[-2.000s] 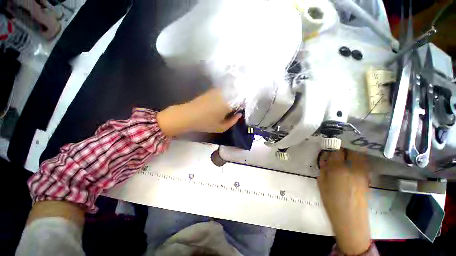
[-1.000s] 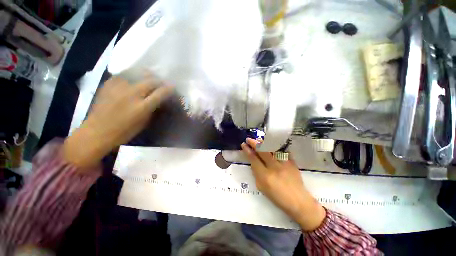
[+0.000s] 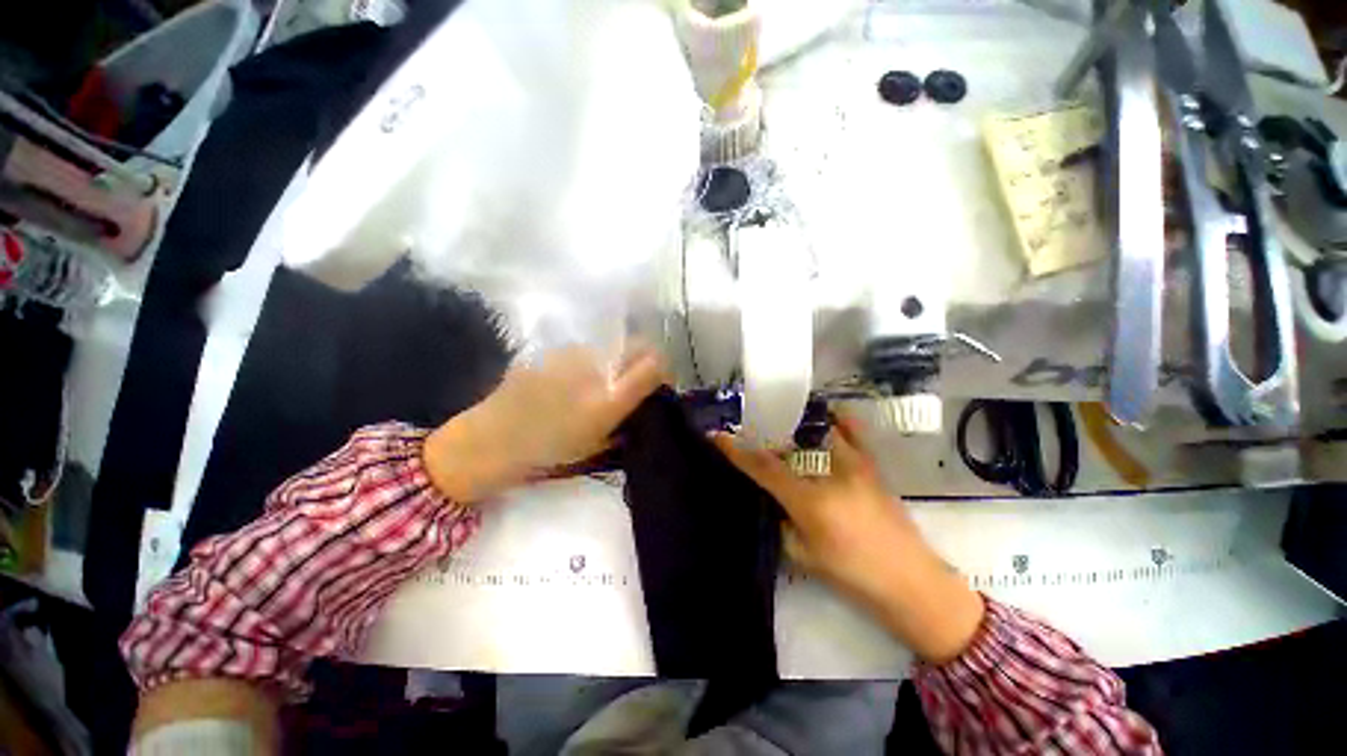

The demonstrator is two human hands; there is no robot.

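A strip of black cloth [image 3: 702, 561] runs from the needle area of the white sewing machine [image 3: 591, 347] down over the bed's front edge. My left hand [image 3: 539, 421] is on the cloth's upper left side, with its fingertips at the cloth below the white fringe. My right hand [image 3: 857, 539] lies at the strip's right side, its fingers by the presser foot area and touching the cloth. The needle is hidden behind the machine head parts and fingers. A larger black fabric panel [image 3: 347, 362] lies left of the machine.
The ruler strip [image 3: 946, 573] runs along the bed's front edge. Black-handled scissors [image 3: 1019, 443] lie behind the bed. Long silver metal tools [image 3: 1135, 222] and a paper note [image 3: 1044, 192] are on the machine top. A white tub [image 3: 192, 89] stands at upper left.
My left hand has moved right, to the needle area. The black strip now hangs over the ruler bed between my hands. My right hand came from the bed's right part earlier and stays near the needle.
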